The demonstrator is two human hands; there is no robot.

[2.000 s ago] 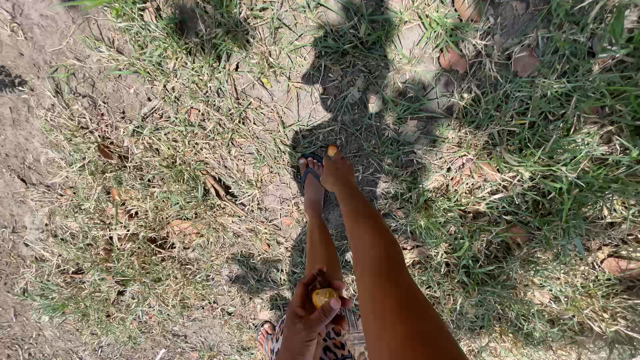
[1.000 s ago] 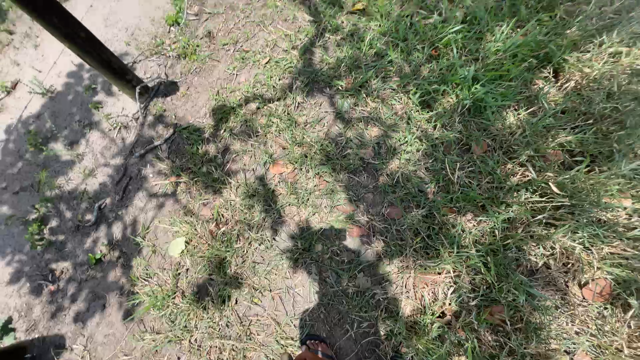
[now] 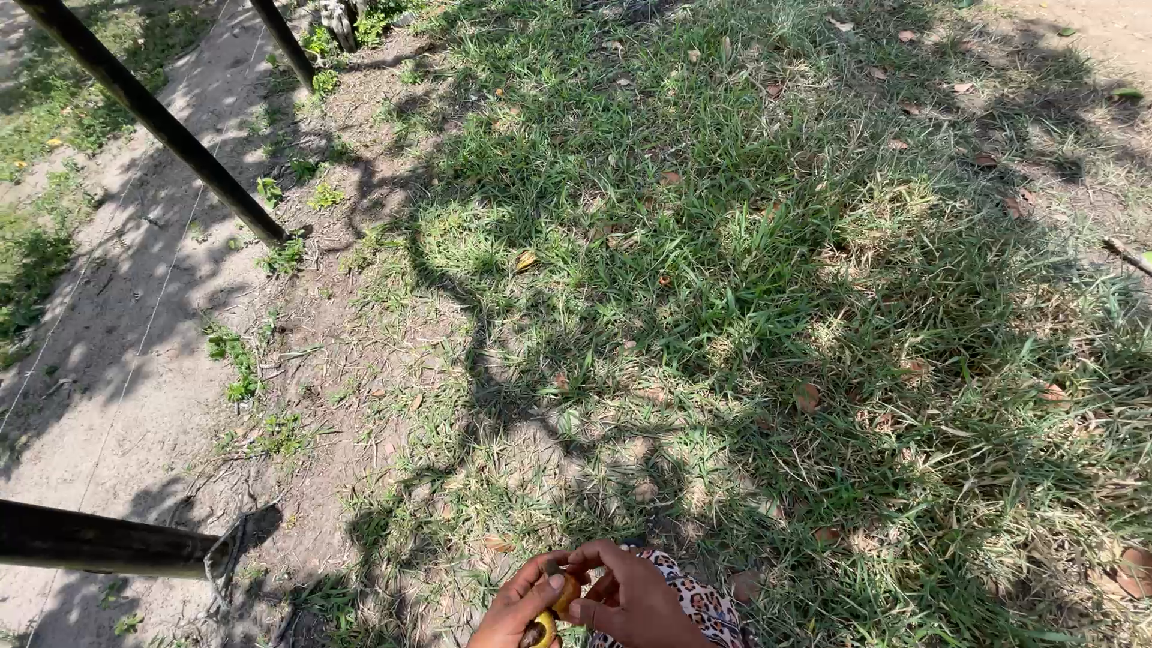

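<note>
Both hands are together at the bottom middle of the head view, above leopard-print clothing (image 3: 697,589). My left hand (image 3: 517,605) holds two small yellow-orange fruits. The lower fruit (image 3: 538,630) is yellow with a dark brown patch and lies in the palm. The upper fruit (image 3: 567,594) is more orange and sits between the thumb and fingers. My right hand (image 3: 634,594) touches this upper fruit with its fingertips from the right side. Part of each fruit is hidden by the fingers.
Grass with dry leaves (image 3: 807,398) covers the ground. On the left stand several dark fence posts (image 3: 171,135), with thin wires running between them over sandy soil (image 3: 171,360). A wire is wound round the nearest post (image 3: 108,540). A stick (image 3: 1127,256) lies at the right edge.
Two seconds ago my right hand was reached out low near a sandalled foot, with a fruit; now both hands are together at the fruits. The view has swung up towards the fence.
</note>
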